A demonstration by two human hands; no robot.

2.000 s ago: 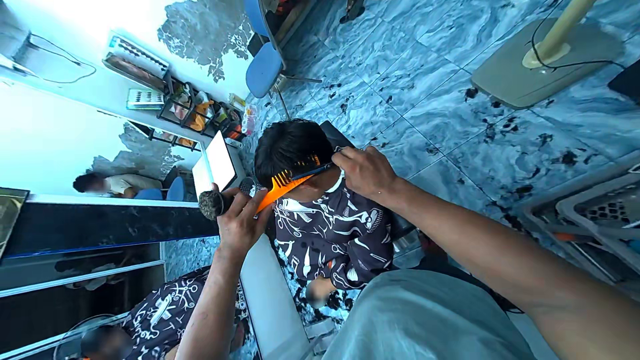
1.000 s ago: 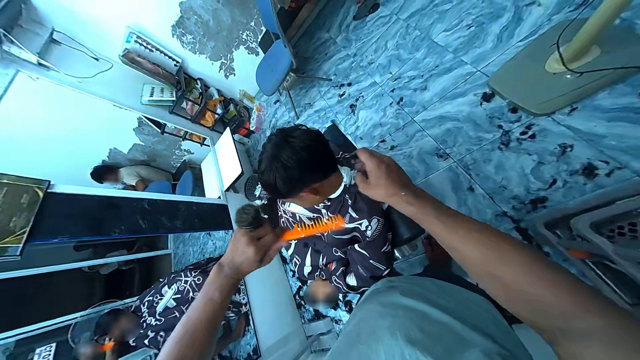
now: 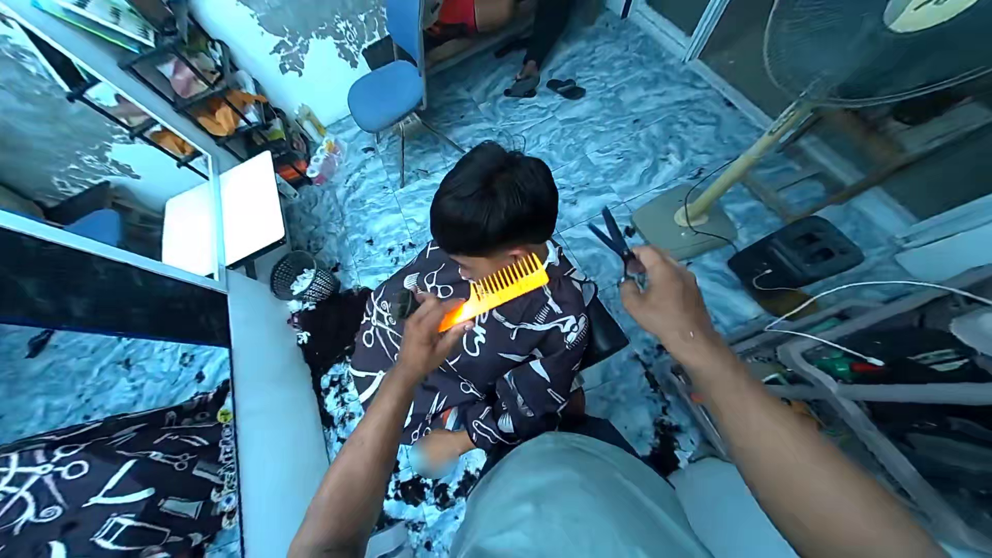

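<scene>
My left hand [image 3: 430, 333] grips an orange wide-tooth comb [image 3: 504, 287], held in front of the seated person's face and cape, teeth upward. A dark round object [image 3: 403, 304], perhaps a brush, shows beside the same hand, partly hidden. My right hand [image 3: 666, 298] holds dark scissors [image 3: 612, 236] with the blades apart, off to the right of the head and touching no hair. Between my hands is the person's head of dark hair [image 3: 496, 198], tilted down. A black barber's cape [image 3: 511, 380] with white tool prints covers the person's body.
A mirror [image 3: 116, 372] and ledge [image 3: 275, 418] run along the left. A mesh basket [image 3: 304, 277] stands by a white table [image 3: 252, 205]. Blue chair [image 3: 385, 94] behind; pedestal fan [image 3: 775, 147] and wheeled cart [image 3: 837, 380] at right. Cut hair lies on the floor [image 3: 434, 492].
Two seconds ago comb and scissors were at the person's hair; both hands have since drawn away from it. The scissors are now out to the right with blades spread. The view has shifted.
</scene>
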